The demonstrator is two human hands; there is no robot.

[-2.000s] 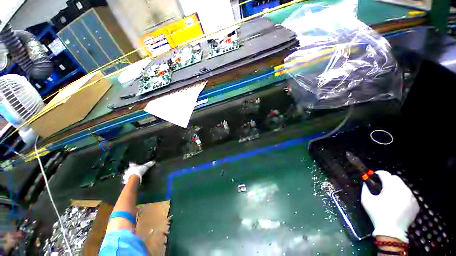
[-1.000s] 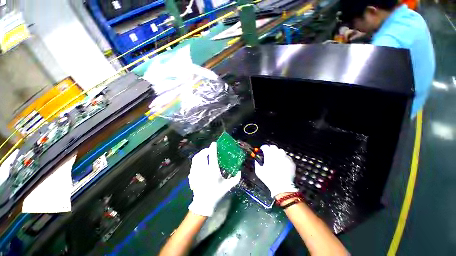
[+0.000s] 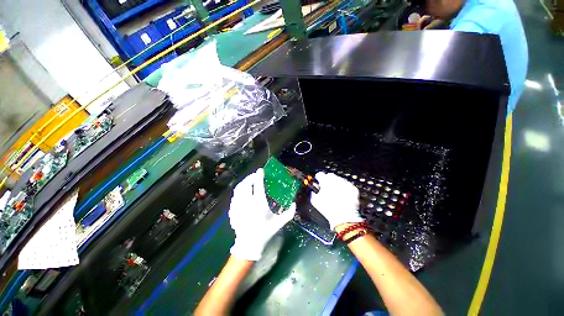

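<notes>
My left hand, in a white glove, holds a green printed circuit board tilted, its plain green side facing right and up. My right hand, also gloved, is shut on the diagonal cutters, with orange-red bands near the joint. The cutters' jaws are at the board's upper right edge; whether they touch a lead is too small to tell. Both hands are at the open front of the black lead-catching box. Clipped leads lie as silver specks on its floor.
A clear plastic bag lies left of the box. Assembled boards sit on the dark conveyor at left, others on the raised shelf. The box handle is below my hands. A person in light blue is beyond the box.
Two seconds ago my left hand was empty, reaching over the conveyor; now it holds the board. Since one second ago, both hands have kept their holds and the view has shifted slightly.
</notes>
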